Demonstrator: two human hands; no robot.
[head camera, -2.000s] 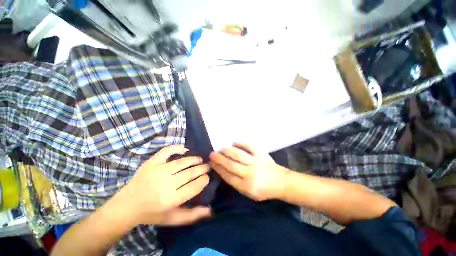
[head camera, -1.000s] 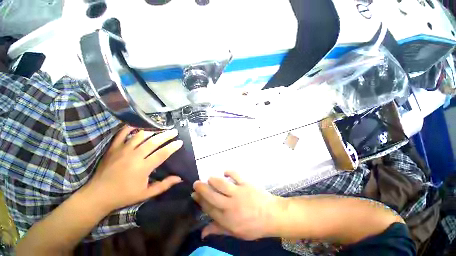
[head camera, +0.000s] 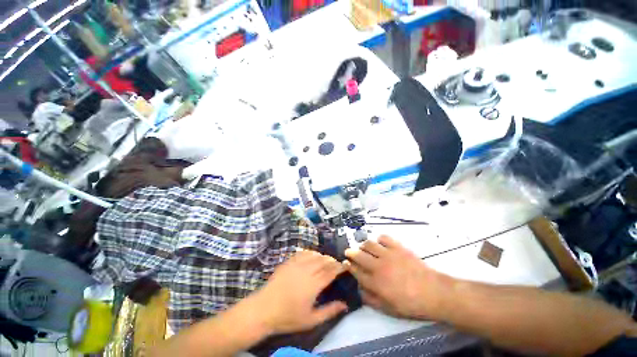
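A plaid fabric panel (head camera: 202, 244) lies bunched left of the needle area. A dark band (head camera: 340, 291) runs along its right side under my hands. My left hand (head camera: 297, 289) rests on the dark band and the plaid edge with fingers bent, thumb apart. My right hand (head camera: 391, 279) is just right of it, fingertips together at the band's edge close to the presser foot (head camera: 355, 233). Whether its fingertips pinch the cloth cannot be told. The white sewing machine (head camera: 335, 143) stands in front, with a black strap (head camera: 429, 132) over its head.
Dark tweezers (head camera: 398, 221) and a brown square scrap (head camera: 490, 253) lie on the table at right. A cardboard tray (head camera: 562, 254) stands farther right. A yellow tape roll (head camera: 91, 326) is at lower left by a grey unit (head camera: 35, 296). A person sits at the far left.
The view has tilted up, showing more of the machine and the factory behind. My right hand has moved up beside my left hand, close to the presser foot; both stay at the dark band.
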